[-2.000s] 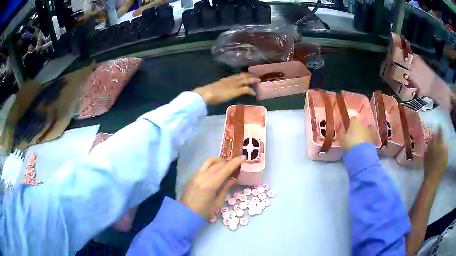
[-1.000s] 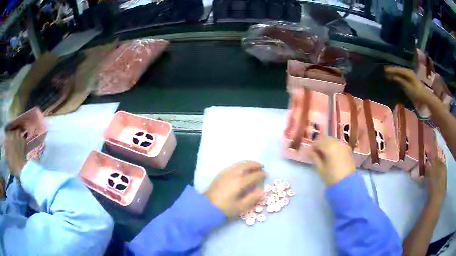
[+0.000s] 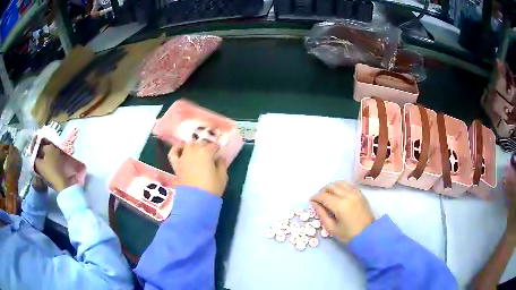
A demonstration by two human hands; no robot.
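My left hand [image 3: 199, 165] is on the near edge of a pink housing [image 3: 184, 122] at the gap left of the white mat. The housing is tilted and blurred, with a round opening inside; my fingers grip its near wall. My right hand [image 3: 343, 210] is at the right side of the pile of pink strap buttons [image 3: 295, 231], fingertips down among them; I cannot tell whether it holds one. A second pink housing [image 3: 136, 190] lies left of my left forearm. Several housings with brown straps [image 3: 381, 141] stand in a row on the right of the mat.
A pink housing with a brown band [image 3: 378, 85] stands behind the row. Bags of pink parts [image 3: 180, 63] and straps [image 3: 353, 44] lie on the green belt. At left, a person's hand [image 3: 54, 164] holds a housing; another person's arm is at the right edge.
The strapped housing has moved right into the row and my right hand has let it go and come to the buttons. My left hand has moved left from the buttons onto a housing.
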